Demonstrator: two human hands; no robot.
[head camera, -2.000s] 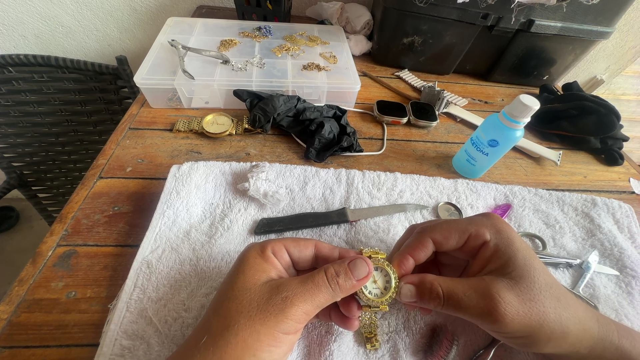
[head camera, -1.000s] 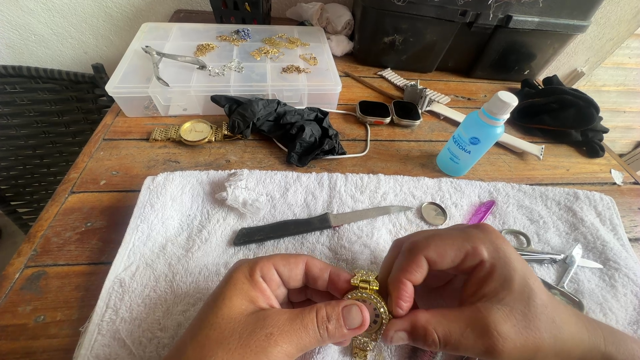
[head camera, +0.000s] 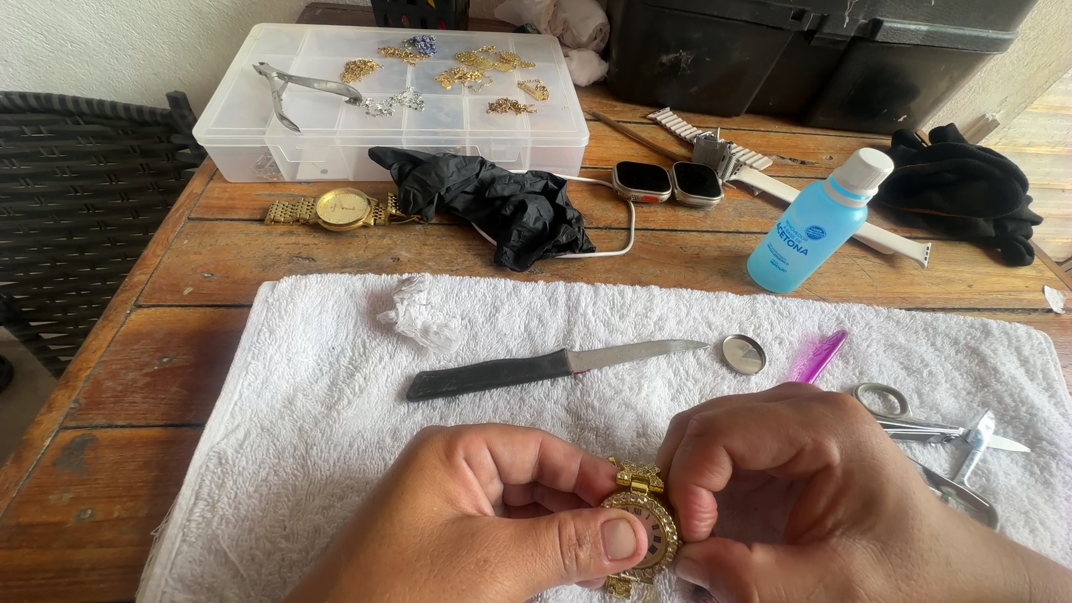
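A gold-coloured wristwatch (head camera: 662, 536) with a stone-set bezel and Roman numerals is held low over a white towel. My left hand (head camera: 511, 519) grips its case, the thumb lying across part of the dial. At the right edge of the case, the thumb and forefinger of my right hand (head camera: 779, 494) pinch close together; whatever small part lies between them is hidden. Beyond the hands, a knife with a black handle (head camera: 494, 374) rests on the towel. A round metal watch case back (head camera: 743, 354) lies by its tip, and a purple plastic piece (head camera: 821, 356) is to the right.
Scissors (head camera: 913, 427) and other metal tools lie on the towel's right side. Behind it stand a blue acetone bottle (head camera: 808, 230), black gloves (head camera: 502, 205), another gold watch (head camera: 342, 208), two smartwatches (head camera: 670, 182) and a clear compartment box (head camera: 335, 151) bearing chains and nippers.
Both hands stay at the watch. Its dial, more exposed two seconds ago, is now partly under my left thumb. The view has shifted slightly.
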